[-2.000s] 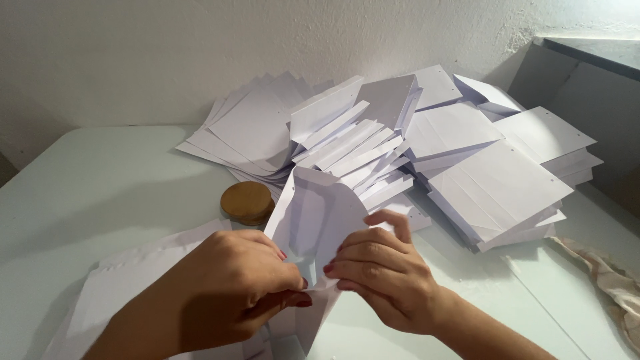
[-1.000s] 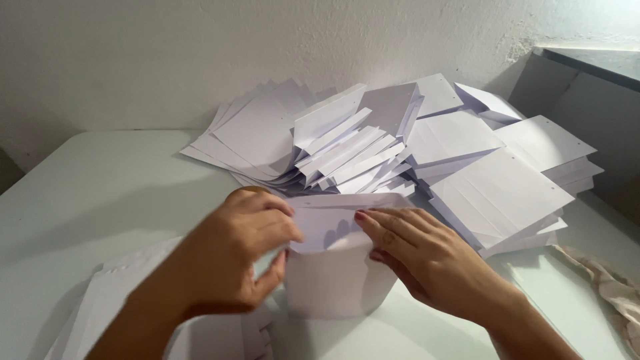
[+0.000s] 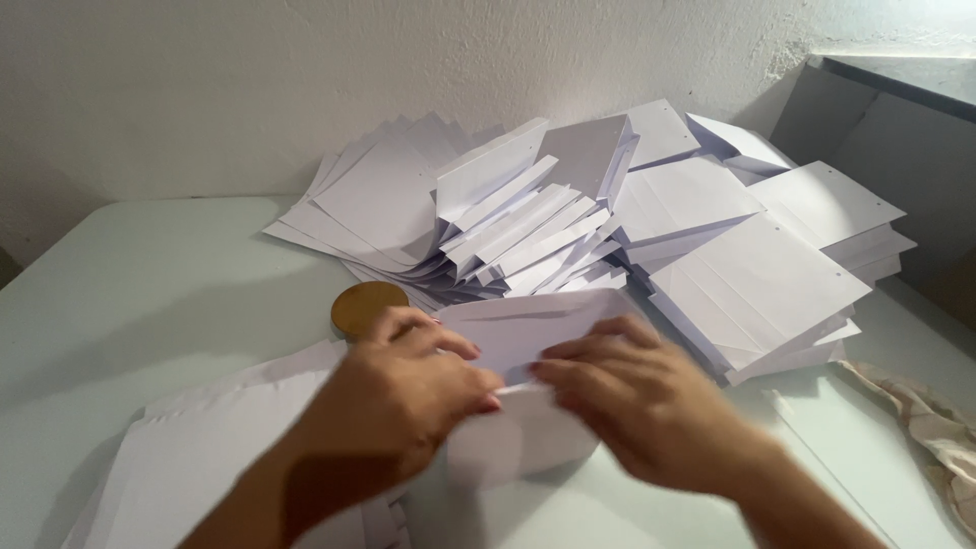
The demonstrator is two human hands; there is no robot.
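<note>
A white paper bag stands at the front middle of the table, its mouth spread and facing up toward me. My left hand is at the left of the near rim, thumb and fingers pinching the paper edge. At the right of the same rim, my right hand is blurred, with its fingertips at or just inside the opening; whether it grips the paper I cannot tell. A round brownish-yellow disc-like object lies just beyond my left hand, partly covered by it.
White sheets fan out near the wall, beside a heap of folded paper bags. More flattened bags are piled at the right. Another paper stack lies front left. A crumpled cloth rests at the right edge.
Two seconds ago both hands pinched the bag's near edge, its mouth tilted up; a second ago they were apart at its rim. Now they have come closer together at the near rim.
</note>
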